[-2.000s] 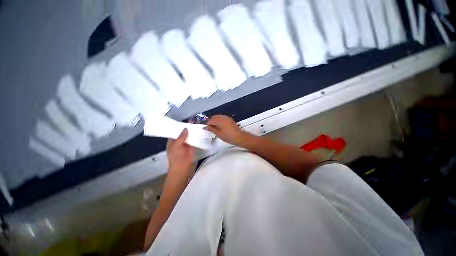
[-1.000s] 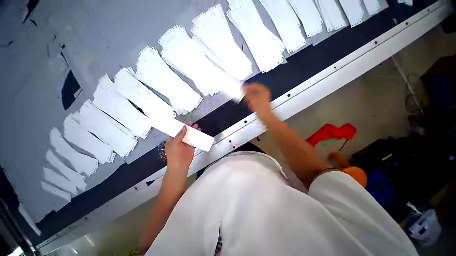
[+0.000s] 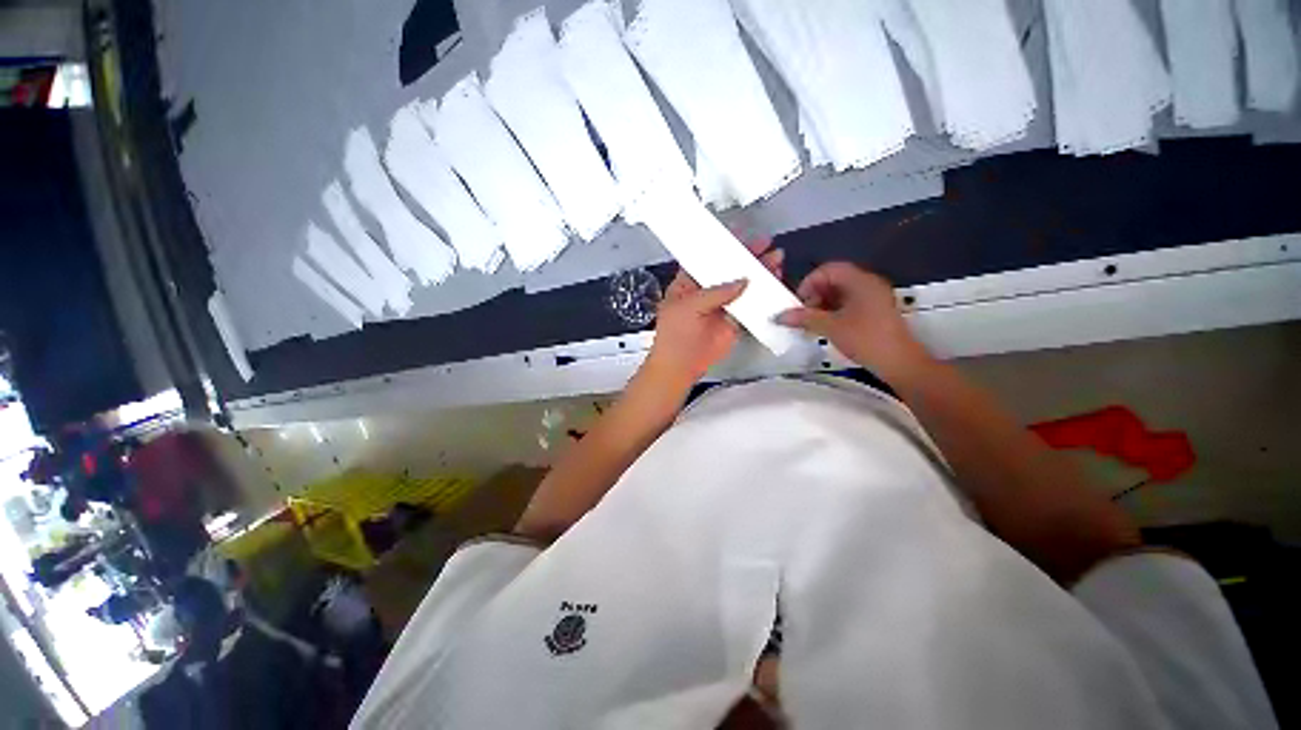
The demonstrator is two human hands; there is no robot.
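A white fabric strip (image 3: 725, 271) slants from the row down to the table's near edge. My left hand (image 3: 699, 317) holds it around the middle, thumb on top. My right hand (image 3: 852, 311) pinches its near end with thumb and fingers. The strip's far end meets the stacks of white pieces (image 3: 614, 107), which lie fanned in a long row; I cannot tell where it ends. A round spoked disc (image 3: 635, 295) lies on the dark strip just left of my left hand.
A grey sheet (image 3: 271, 86) lies under the row, with a dark band (image 3: 999, 228) and white edge rail (image 3: 1113, 297) in front. A lone strip (image 3: 228, 337) lies at the left end. Yellow crates (image 3: 357, 513) and red cloth (image 3: 1120, 439) are below the table.
My right hand has come back from the row to the near end of the strip. My left hand still holds a strip. The view has turned, showing more at the left.
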